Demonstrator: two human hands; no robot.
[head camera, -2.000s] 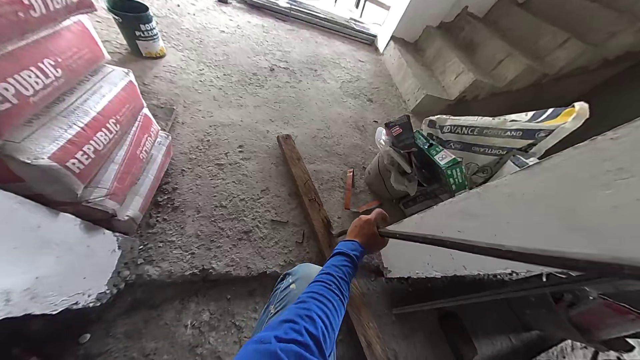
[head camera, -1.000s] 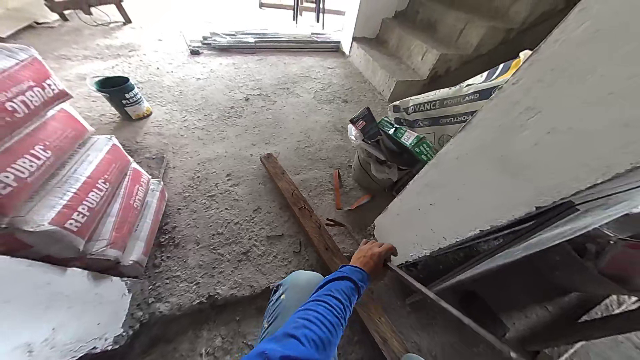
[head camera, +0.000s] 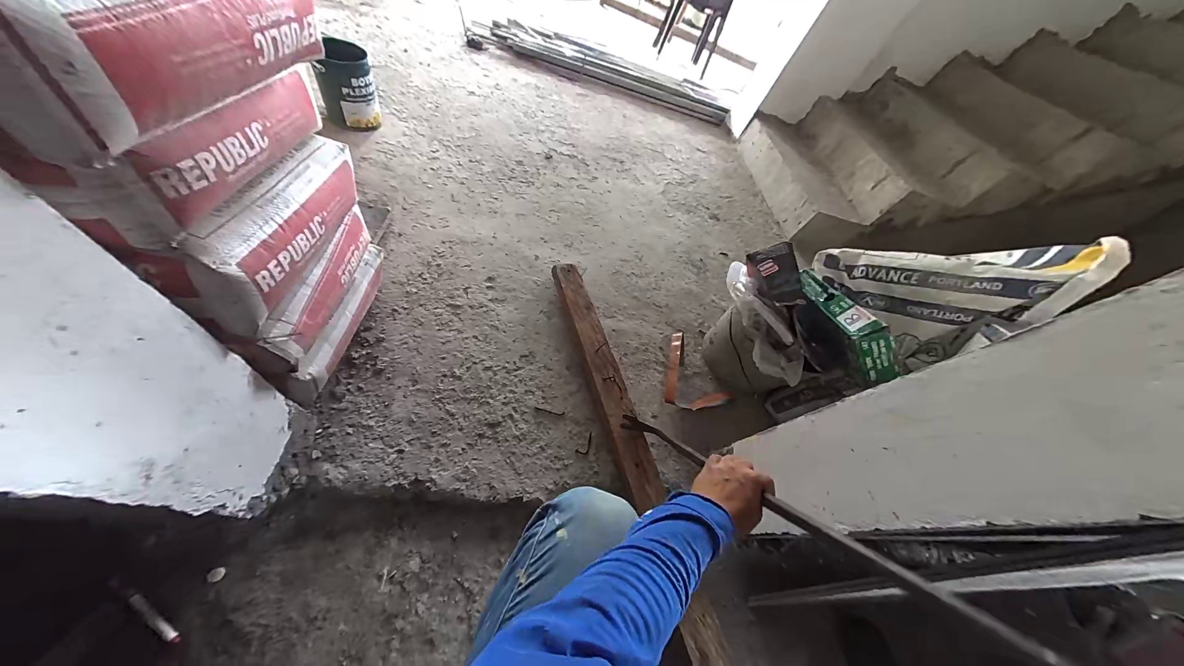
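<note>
My left hand (head camera: 733, 490), at the end of a blue sleeve, is closed around a long dark metal bar (head camera: 860, 548). The bar's forked tip (head camera: 635, 424) lies over a long wooden board (head camera: 606, 388) on the rough concrete floor. From my hand the bar slants down and out at the lower right. My right hand is out of view. Small bent metal pieces (head camera: 585, 445) lie left of the board. An orange-brown bent strip (head camera: 675, 368) lies to its right. My knee in jeans (head camera: 583, 518) is beside the board.
Stacked red and white bags (head camera: 287, 250) stand left, near a dark green bucket (head camera: 347, 85). A pail (head camera: 737, 351), green box (head camera: 856, 324) and cement bag (head camera: 934, 277) sit right, below concrete stairs (head camera: 888, 153). Low walls (head camera: 999, 416) flank me; a floor edge (head camera: 416, 490) crosses ahead.
The bar's forked tip, close by my hand a second ago, now reaches farther out over the board. My left hand keeps its grip on the bar. The view has tilted and shifted.
</note>
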